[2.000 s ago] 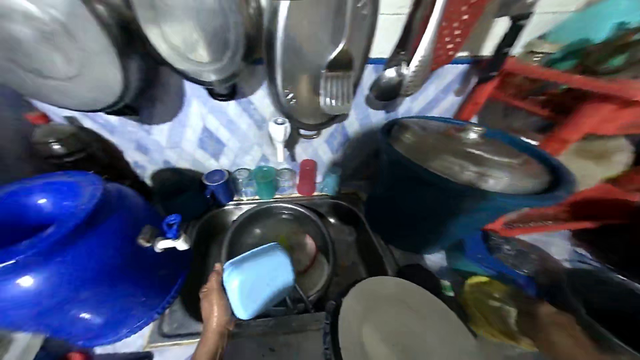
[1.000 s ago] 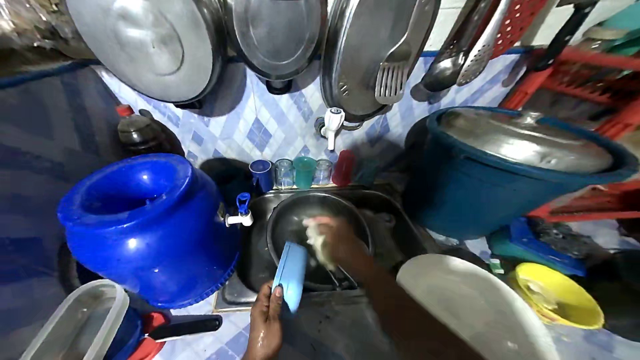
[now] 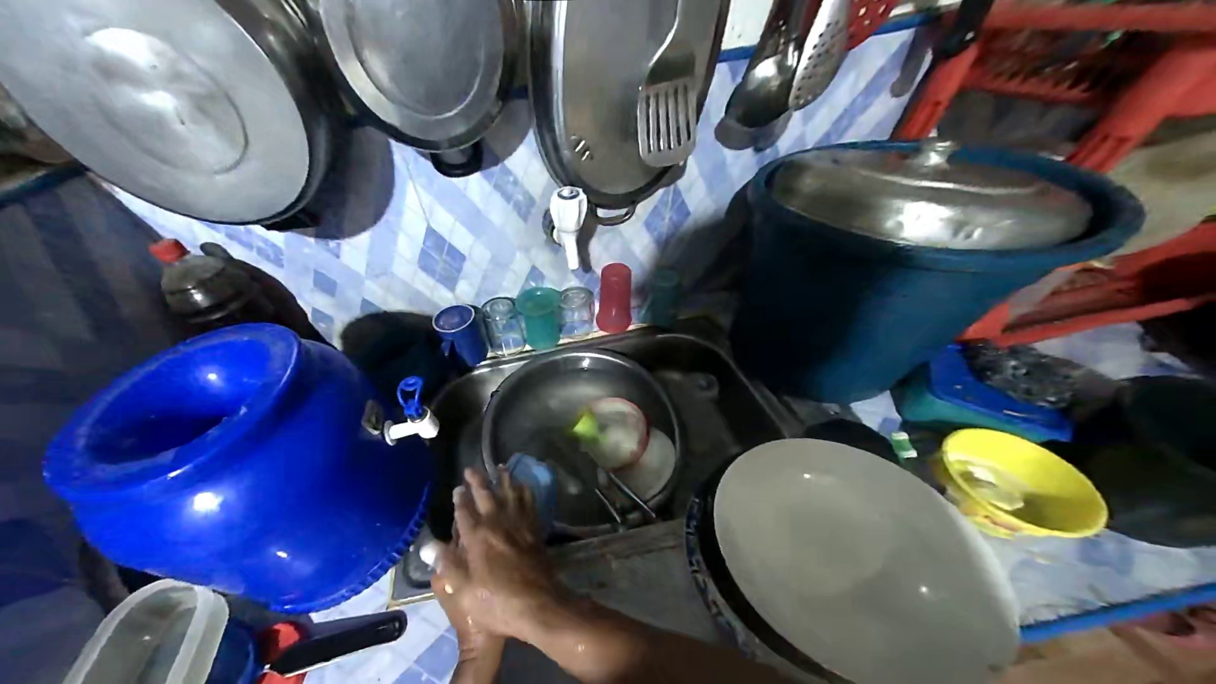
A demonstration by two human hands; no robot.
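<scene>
My right hand (image 3: pixel 508 560) reaches across from the lower right, fingers spread, and overlaps my left hand (image 3: pixel 467 608) beside the sink's near left edge. Between or behind the hands a bit of white shows at the left; whether it is foam or a sponge I cannot tell. Just beyond the fingertips, the light blue plastic container (image 3: pixel 532 484) lies partly hidden at the rim of a metal basin (image 3: pixel 518 389). The basin stands in the steel sink (image 3: pixel 750 389) and holds a bowl with a red rim (image 3: pixel 617 432), a light plate and cutlery handles.
A blue water dispenser (image 3: pixel 228 475) stands left, its tap (image 3: pixel 410 423) toward the sink. Cups, including a red one (image 3: pixel 615 296), line the back edge. Right are a large pale bowl (image 3: pixel 855 560), a lidded blue tub (image 3: pixel 855 304) and a yellow bowl (image 3: pixel 1054 484). Pans hang above.
My right hand has moved from over the basin to my left hand. The light blue container, held in my left hand earlier, now lies lower at the basin's near left side.
</scene>
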